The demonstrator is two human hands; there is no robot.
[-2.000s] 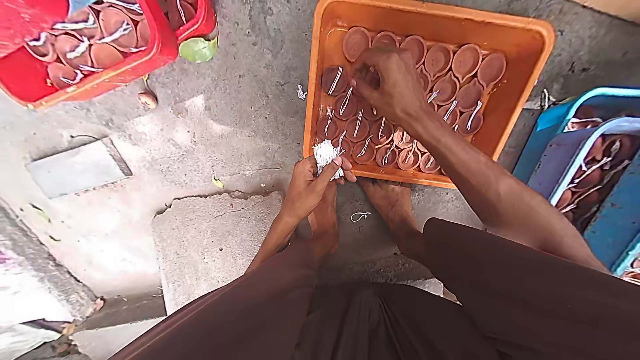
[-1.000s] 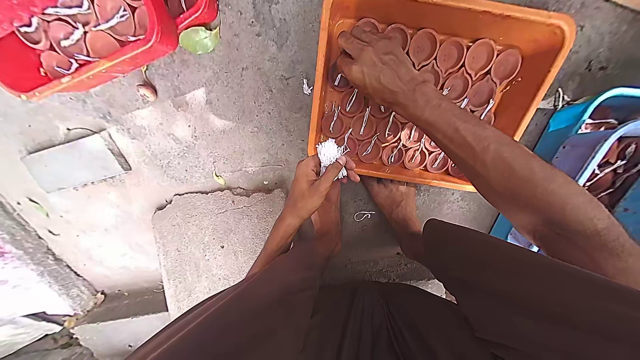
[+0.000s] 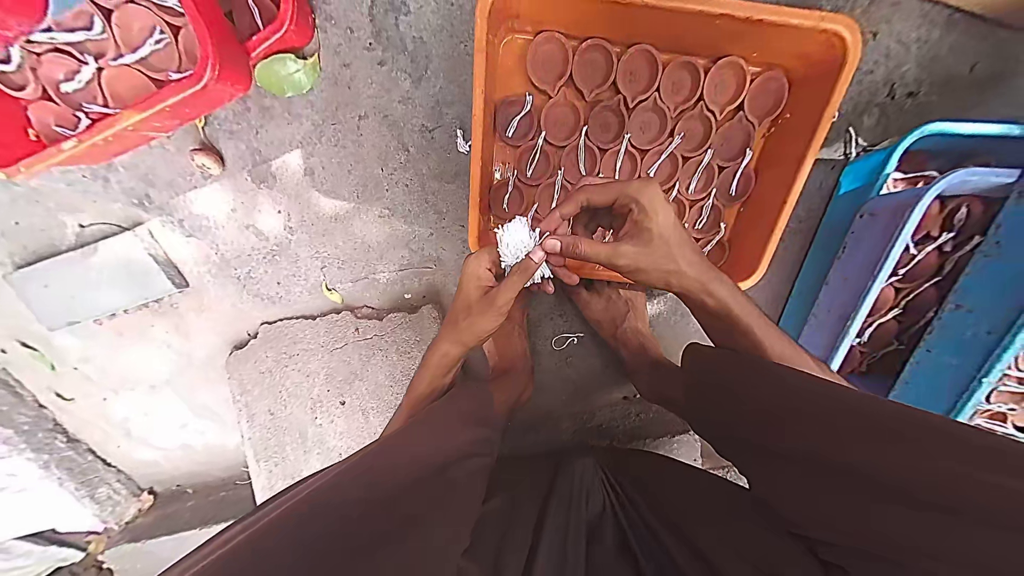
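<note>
A bundle of white cotton wicks (image 3: 516, 242) is gripped in my left hand (image 3: 482, 298), just at the near left edge of an orange plastic crate (image 3: 800, 200). My right hand (image 3: 632, 236) is at the bundle, thumb and forefinger pinched at its right side; whether a wick is between them cannot be made out. Rows of small clay oil lamps (image 3: 638, 74) lie in the crate. White wicks (image 3: 582, 150) rest in many lamps of the nearer rows and in the leftmost lamp (image 3: 517, 118) of the second row from the far side. The farthest row has none. My hands hide some near lamps.
A red crate (image 3: 220, 76) of lamps with wicks stands at the upper left. Blue and purple crates (image 3: 868, 264) with more lamps are at the right. A loose wick (image 3: 568, 342) lies between my feet on the concrete, and a green leaf (image 3: 288, 74) beside the red crate.
My right hand has come back from the upper left lamps in the crate to the wick bundle. The left hand still holds the bundle in about the same place.
</note>
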